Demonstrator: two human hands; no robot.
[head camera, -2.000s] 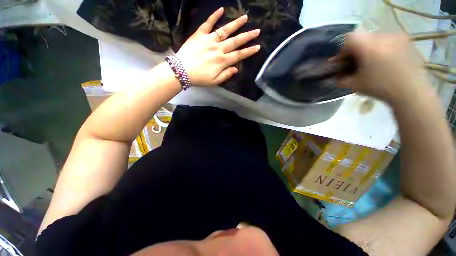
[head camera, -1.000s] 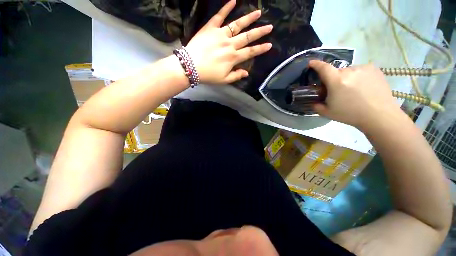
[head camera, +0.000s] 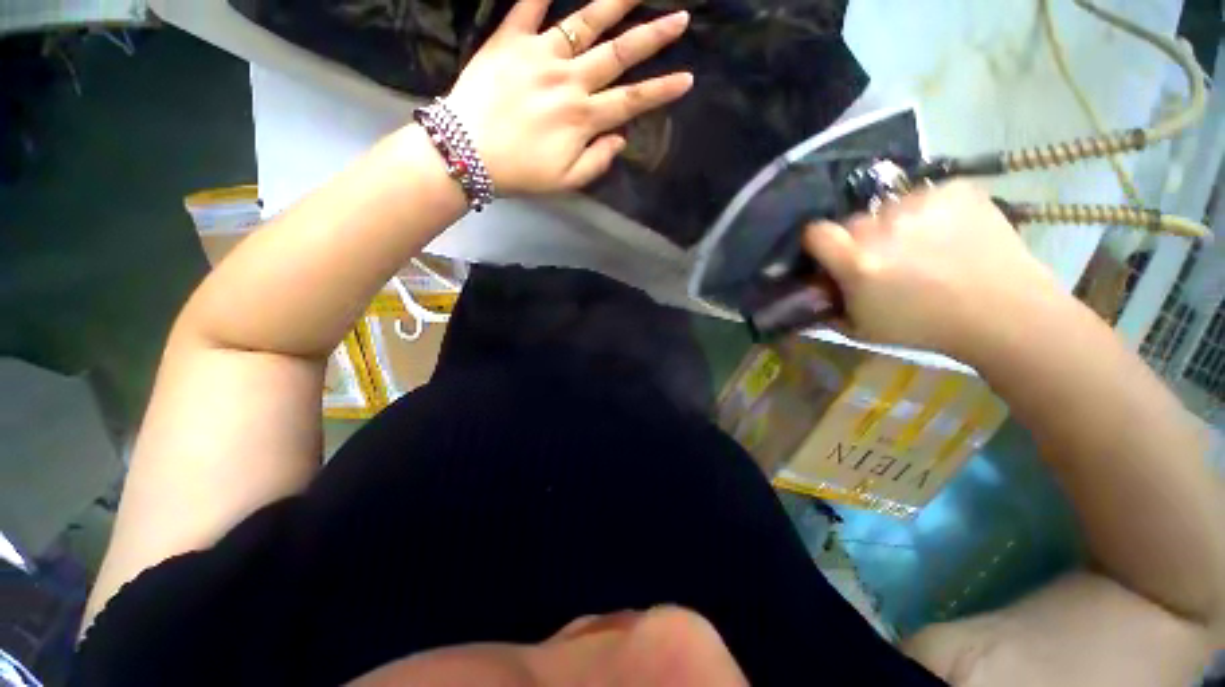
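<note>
A black garment with a tan-gold leaf print (head camera: 726, 134) lies on the pale padded pressing board (head camera: 631, 248), cut off by the top edge. My left hand (head camera: 544, 114) lies flat on it with fingers spread, holding nothing; one fingertip is cut off by the top edge. My right hand (head camera: 920, 262) is shut on the dark handle of the steam iron (head camera: 793, 195). The iron is tilted, its pointed tip near the front edge of the board, beside the garment's right edge. Its underside is hidden.
Ribbed beige hoses (head camera: 1075, 150) run right from the iron over the white table (head camera: 987, 67). A taped cardboard box (head camera: 880, 430) stands below the table. Another box (head camera: 403, 356) with a white hanger (head camera: 417, 315) is below left. Wire racking (head camera: 1189, 356) is at the right.
The iron has turned, its handle swinging toward my body, after moving down and left from the board's right part. My left hand has shifted left. More of the garment's right part shows.
</note>
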